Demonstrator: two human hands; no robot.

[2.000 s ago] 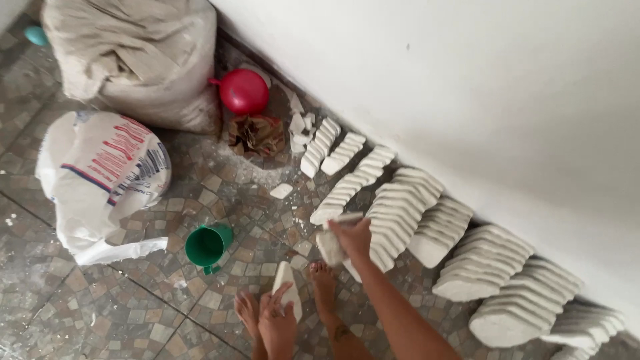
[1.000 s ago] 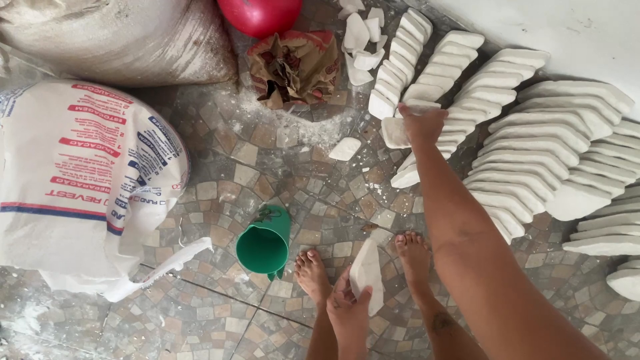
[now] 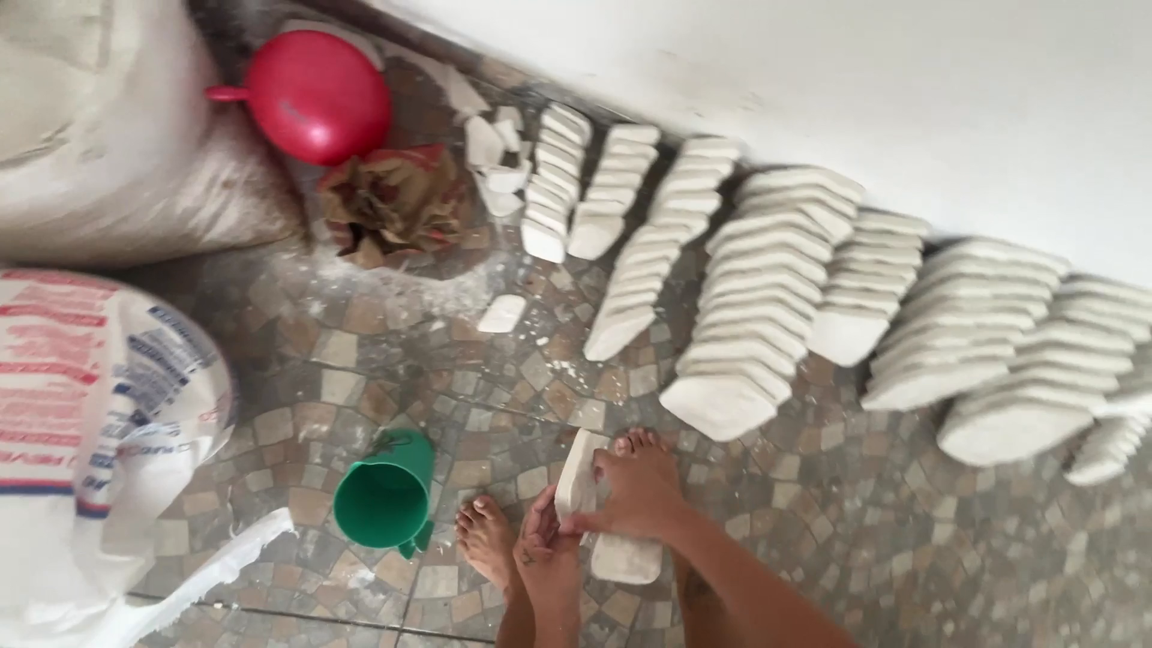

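Observation:
Between my feet, my left hand [image 3: 544,540] and my right hand [image 3: 634,490] both grip a thin white plaster-like piece [image 3: 576,477], tilted on its edge. A second flat white piece [image 3: 627,558] shows just below my right hand; whether my right hand touches it I cannot tell. Rows of similar white pieces lean on one another along the wall, among them a small narrow row [image 3: 556,175], a long row of angular pieces [image 3: 760,297] and a row of wide pieces [image 3: 972,315]. One small white piece [image 3: 502,314] lies flat on the floor.
A green plastic mug [image 3: 385,495] lies left of my feet. Behind it are a printed white bag [image 3: 54,387], a large full sack [image 3: 135,153], a red balloon-like object [image 3: 318,97], crumpled brown paper [image 3: 396,202] and white fragments [image 3: 497,153]. The white wall [image 3: 810,81] runs along the rows.
My right hand has moved from the small rows near the wall back to my left hand, and now holds the same white piece with it. The view has shifted.

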